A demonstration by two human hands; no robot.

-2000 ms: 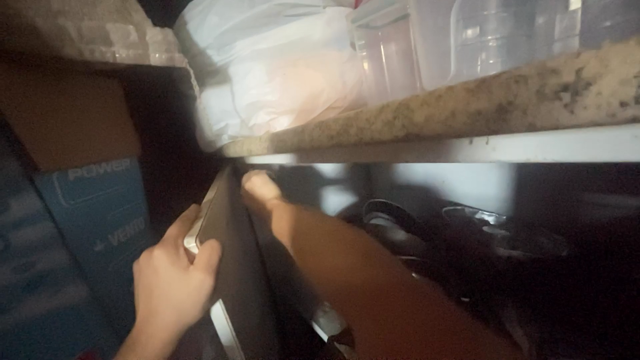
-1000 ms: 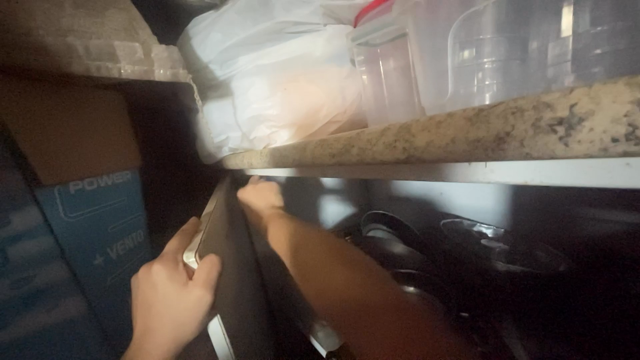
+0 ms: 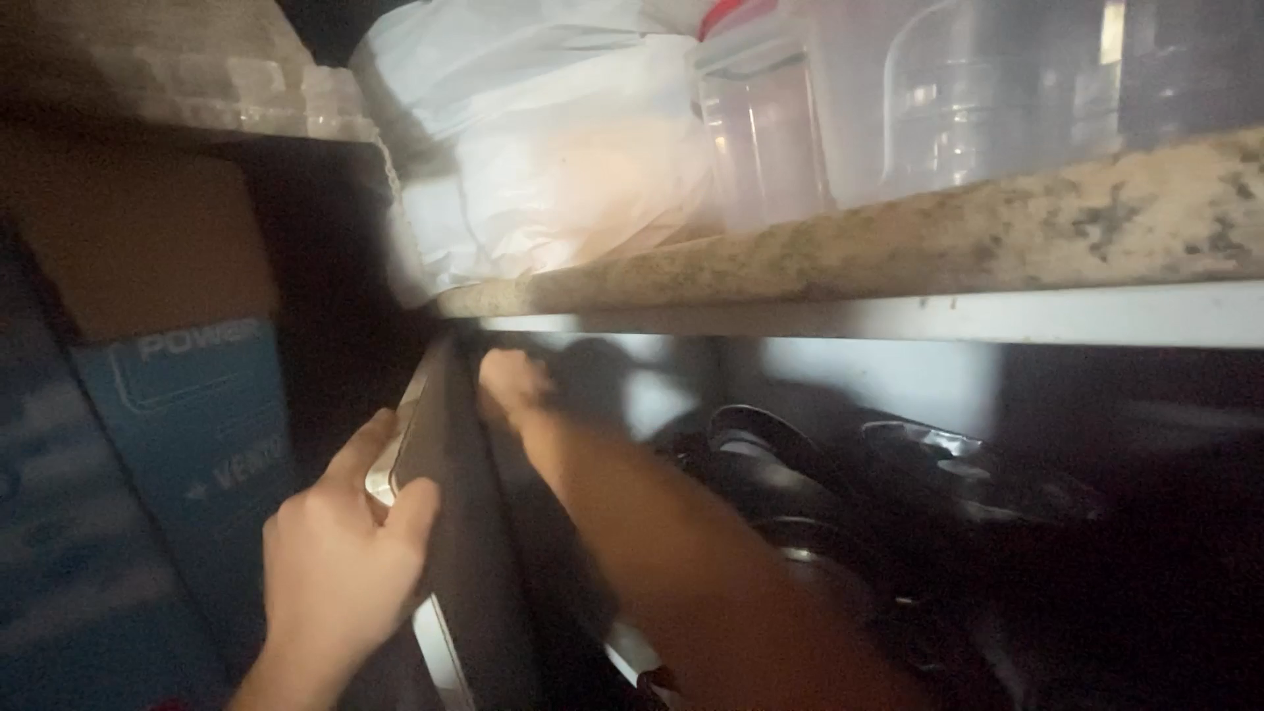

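My left hand (image 3: 346,553) grips the edge of a dark flat panel with a light rim (image 3: 464,513), fingers on its far side and thumb on its near face; the panel looks like a cabinet door. My right hand (image 3: 512,387) reaches to the panel's upper inner side, just under the granite countertop (image 3: 889,247). The fingers of that hand are blurred and in shade, so what they touch cannot be told. Dark pans (image 3: 770,454) lie inside the cabinet, to the right of my right forearm.
A white plastic bag (image 3: 563,148) and clear plastic containers (image 3: 765,138) stand on the countertop. Blue cardboard boxes (image 3: 197,415) are stacked at the left, beneath a brown box (image 3: 138,237). A wrapped bundle (image 3: 197,79) juts out at the top left. The cabinet interior is dark.
My left hand stays on the panel's edge. My right hand remains near the panel's top inner side, with only small shifts. The view has moved slightly.
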